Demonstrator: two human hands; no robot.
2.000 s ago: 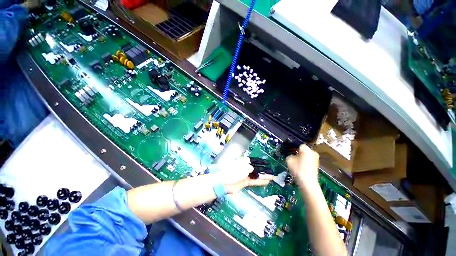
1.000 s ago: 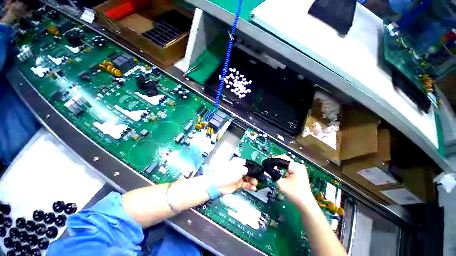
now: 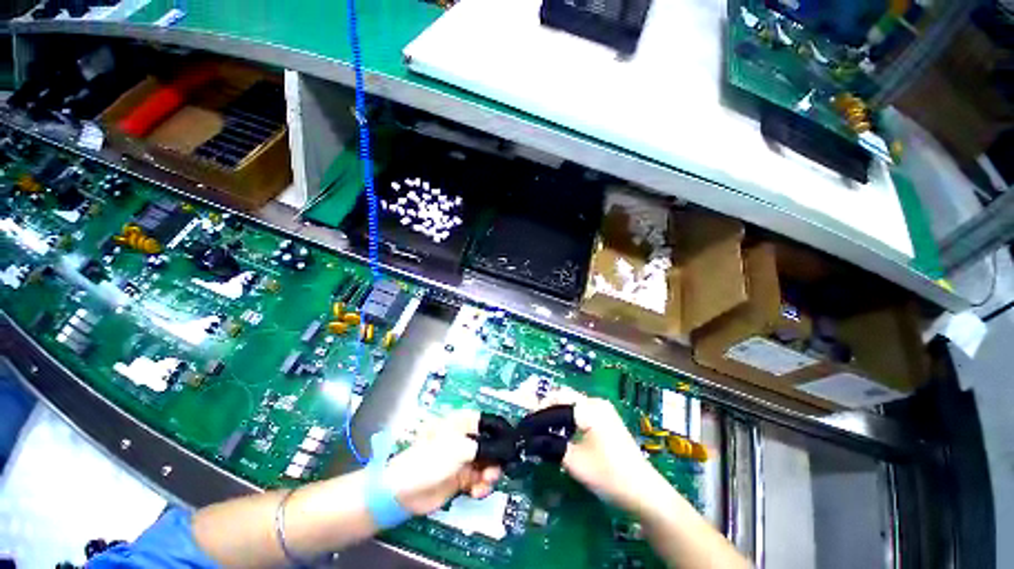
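My left hand (image 3: 445,458) wears a light blue wrist strap and holds black parts at the middle of the view. My right hand (image 3: 597,445) grips the right side of the same dark cluster. The black parts (image 3: 523,437) are held between both hands above a green circuit board (image 3: 589,522); their exact shape and number cannot be told. A second circuit board (image 3: 256,333) lies to the left, with white patches and yellow-orange parts.
A blue coiled cord (image 3: 365,156) hangs across the view. Under the shelf (image 3: 534,122) stand a black bin with white parts (image 3: 424,209) and open cardboard boxes (image 3: 712,278). The metal rail (image 3: 122,445) edges the line in front.
The view has swung right, so the scene sits further left. Both hands, apart two seconds ago, now meet at the black parts, held up between them as one second ago.
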